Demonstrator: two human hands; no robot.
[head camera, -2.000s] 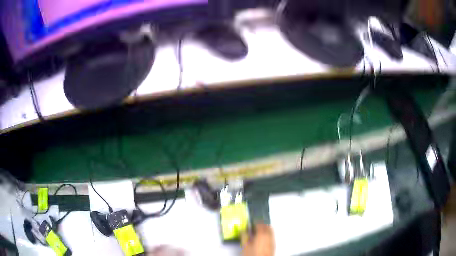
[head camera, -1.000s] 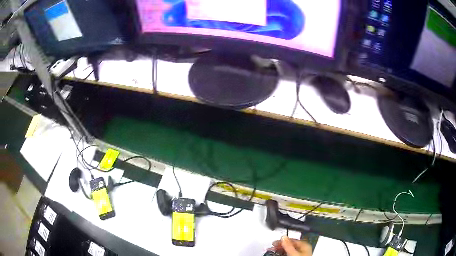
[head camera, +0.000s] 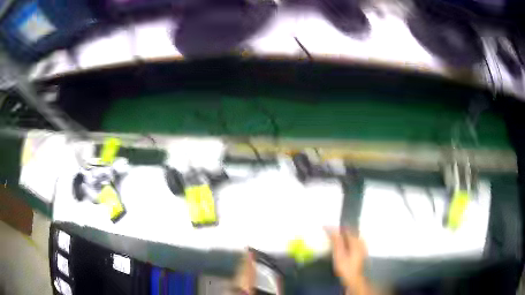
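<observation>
The frame is blurred. My left hand (head camera: 246, 273) is at the lower middle, closed at the edge of a dark-rimmed slab with a pale face, which looks like a smartphone (head camera: 267, 278). My right hand (head camera: 349, 260) is to its right, fingers pointing up the bench, with nothing visible in it. A yellow-green card (head camera: 300, 249) lies between the hands, apart from both; what is under it is unclear. Phones with yellow-green cards lie at centre left (head camera: 200, 205), further left (head camera: 111, 203) and at right (head camera: 458, 210).
A dark handheld scanner (head camera: 311, 167) lies behind the hands. White paper sheets (head camera: 423, 230) cover the bench. Another yellow-green card (head camera: 110, 150) is at back left. Black trays (head camera: 95, 266) and a blue bin (head camera: 172, 282) stand at the front left. Monitor bases (head camera: 219, 29) are on the shelf.
The view has tilted down, showing more of the trays and the blue bin. My left hand and the slab have come into view. My right hand now shows further from the scanner, near the front edge.
</observation>
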